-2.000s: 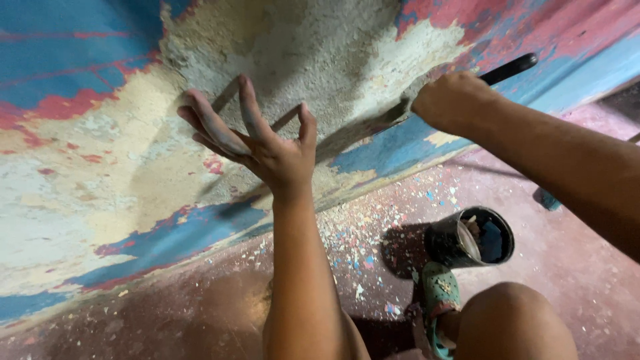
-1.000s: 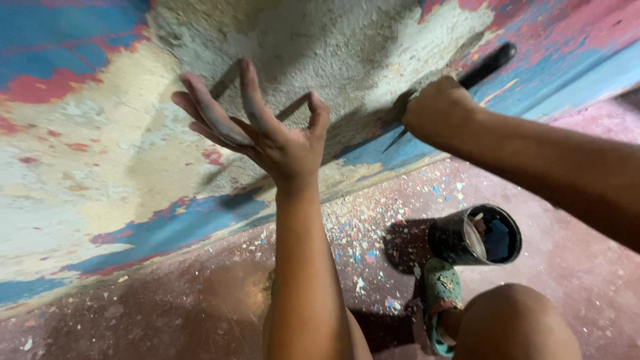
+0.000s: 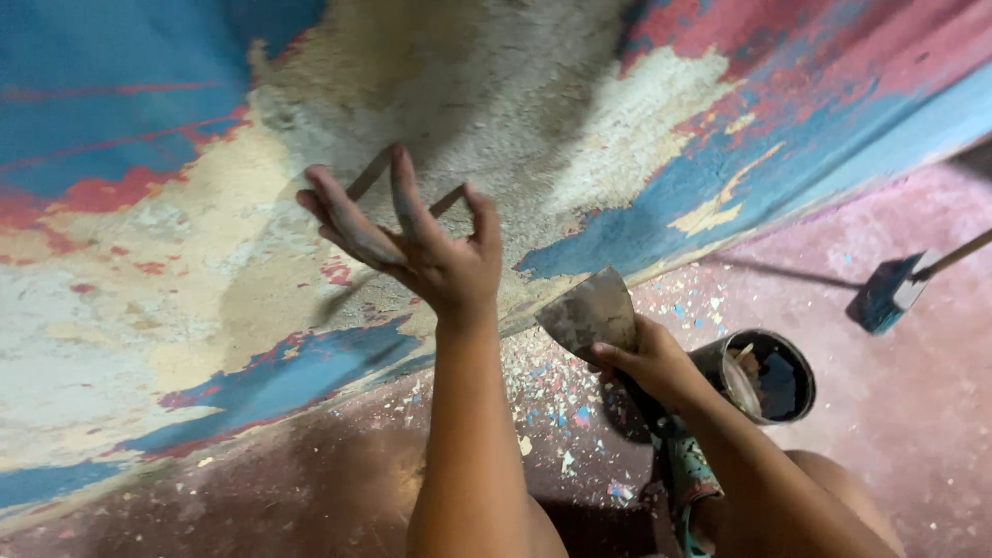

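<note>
My left hand [image 3: 434, 240] has its fingers spread with the tips at the rough wall [image 3: 496, 101], where bare plaster shows between blue, red and cream paint. Nothing is in that hand. Lower right of it, my right hand [image 3: 647, 356] is closed around a putty knife [image 3: 593, 311]. The wide, stained metal blade points up and left, close to the wall's foot, and the dark handle runs down beneath the hand. Whether the blade touches the wall cannot be told.
Paint chips [image 3: 570, 407] lie scattered on the reddish floor [image 3: 876, 411] along the wall. A black bucket [image 3: 810, 387] with dark contents stands right of my right hand, near my clog-covered foot [image 3: 690, 465]. A brush with a long handle [image 3: 891, 291] is at the far right.
My right hand has moved down and away from the upper wall with the putty knife, whose blade now shows fully. My left hand stays spread at the wall.
</note>
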